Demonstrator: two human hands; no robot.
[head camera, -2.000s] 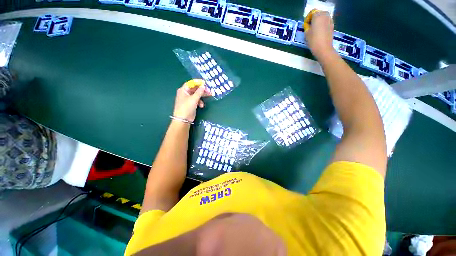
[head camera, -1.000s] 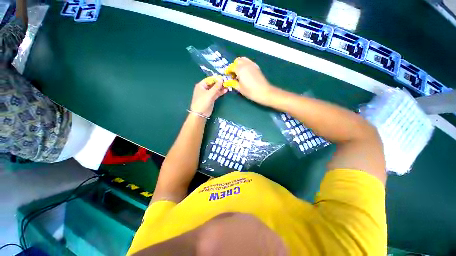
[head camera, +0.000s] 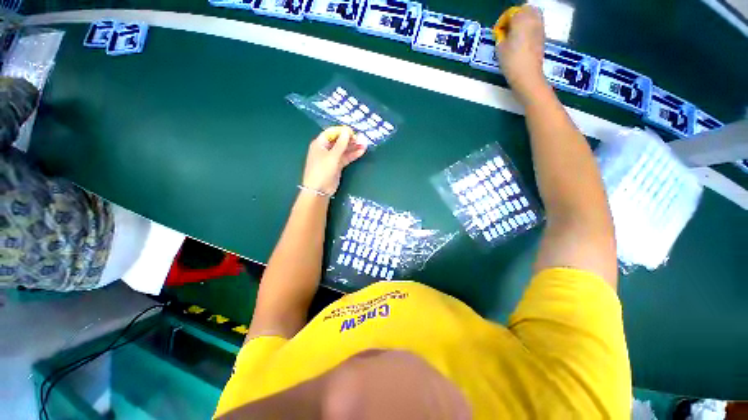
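My left hand (head camera: 330, 161) pinches the lower edge of a clear sheet (head camera: 354, 113) that bears rows of small white pads. The sheet lies on the green bench, with its far left end curled. My right hand (head camera: 522, 47), with yellow finger covers, reaches over a unit in the row of blue-framed units (head camera: 446, 35). Its fingertips point down at that unit and partly cover it; whether they hold a pad cannot be seen. Two more pad sheets lie nearer me, one in the middle (head camera: 371, 242) and one to its right (head camera: 494, 197).
A thick whitish sheet stack (head camera: 652, 201) lies right of my right arm. A white dividing strip (head camera: 328, 56) runs before the units. Two blue-framed pieces (head camera: 116, 38) lie far left. A person's patterned clothing (head camera: 49, 225) shows at left, near clear plastic (head camera: 33, 61). A grey bar (head camera: 718, 135) juts in at right.
My right hand has left the pad sheet beside my left hand and moved up and right to the row of units. My left hand stays at the sheet. The right-hand pad sheet is uncovered again.
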